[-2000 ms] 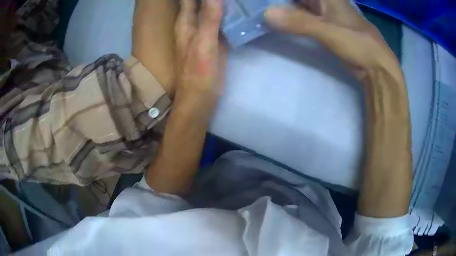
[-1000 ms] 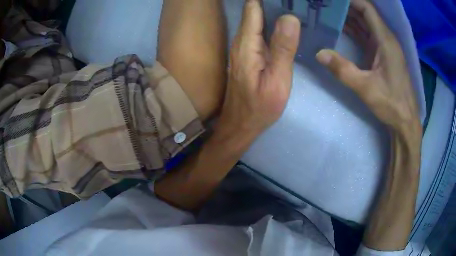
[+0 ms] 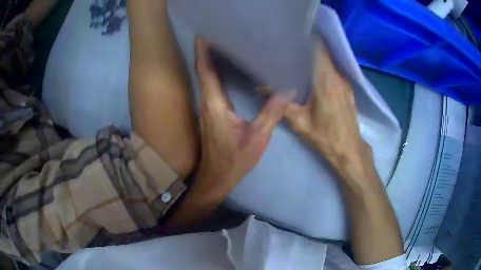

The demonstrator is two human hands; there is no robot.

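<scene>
A pale grey carton point(image 3: 248, 37), blurred by motion, is held above the white foam sheet point(image 3: 295, 184) at the top centre. It is cut off by the top edge. Its lower end looks dark and open. My left hand point(image 3: 229, 124) grips its lower left side, fingers up along it and thumb at the bottom edge. My right hand point(image 3: 332, 111) grips its lower right side, its fingers partly hidden behind it. The two thumbs are close together at the lower end.
A blue plastic bin point(image 3: 416, 42) is at the upper right. Printed flat cartons point(image 3: 440, 184) stand at the right edge. A co-worker's plaid sleeve point(image 3: 95, 184) and bare forearm point(image 3: 158, 79) reach across just left of my left arm. Small dark parts point(image 3: 108, 16) lie at the upper left.
The printed box face seen before is replaced by a plain grey face. Both hands have closed in on the carton and moved left in view. More of the blue bin and the small dark parts shows.
</scene>
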